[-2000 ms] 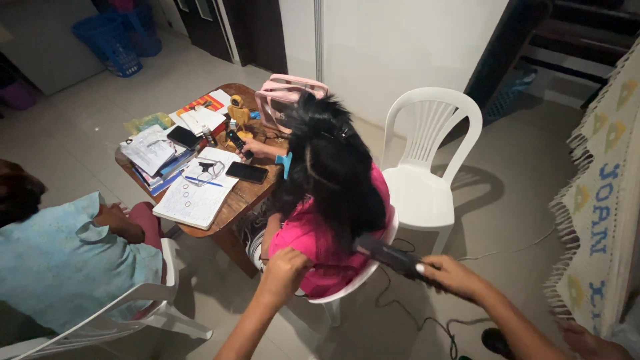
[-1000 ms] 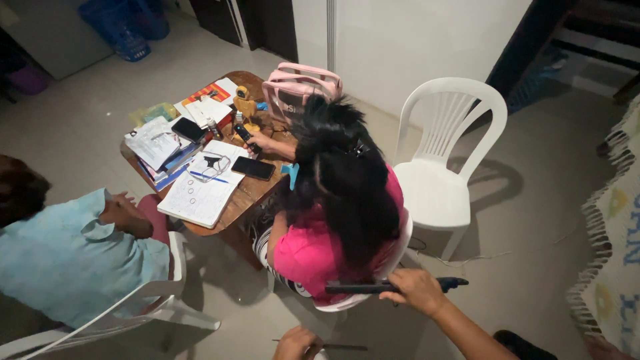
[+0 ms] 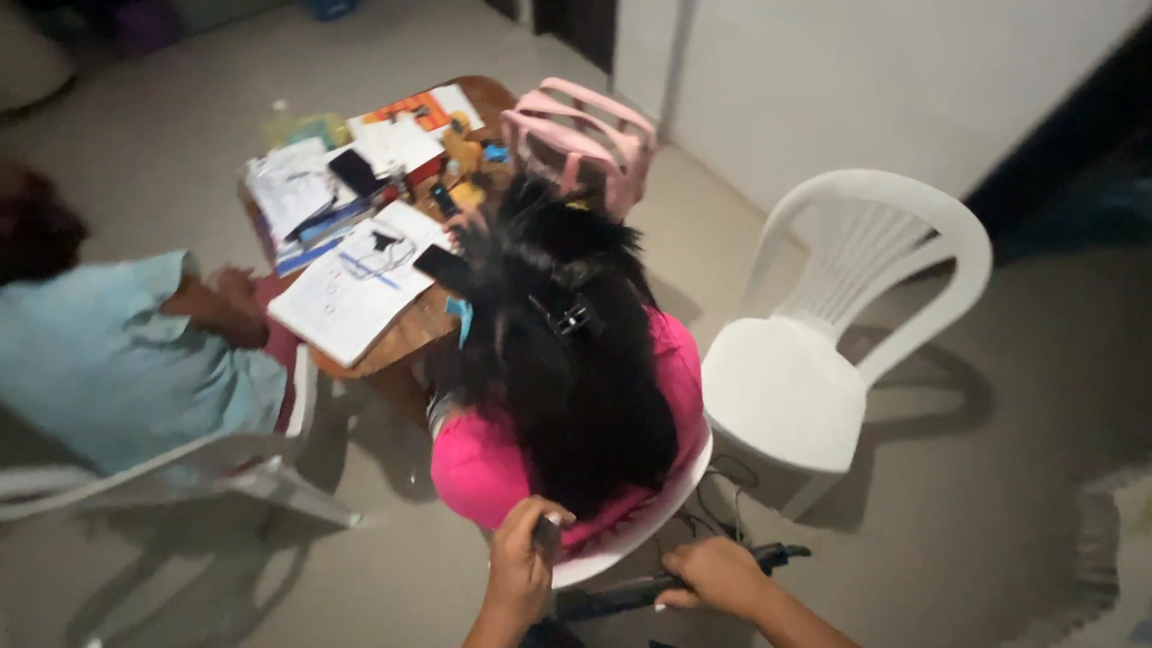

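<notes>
A seated person's long black hair hangs over the back of a pink top. A black hair clip sits in the hair near the crown, and a light-blue clip is at its left side. My left hand is closed on a slim dark object, perhaps a comb, just below the ends of the hair. My right hand grips a black hair straightener, which lies roughly level behind the white chair back.
A wooden table holds an open notebook, phones and books. A pink bag stands beyond the hair. At right is a white plastic chair; cords trail on the floor beneath. Another person in light blue sits at left.
My left hand has risen from the bottom edge to the hair ends with the slim object. The straightener was at the hair two seconds ago and is now below it. The view is closer.
</notes>
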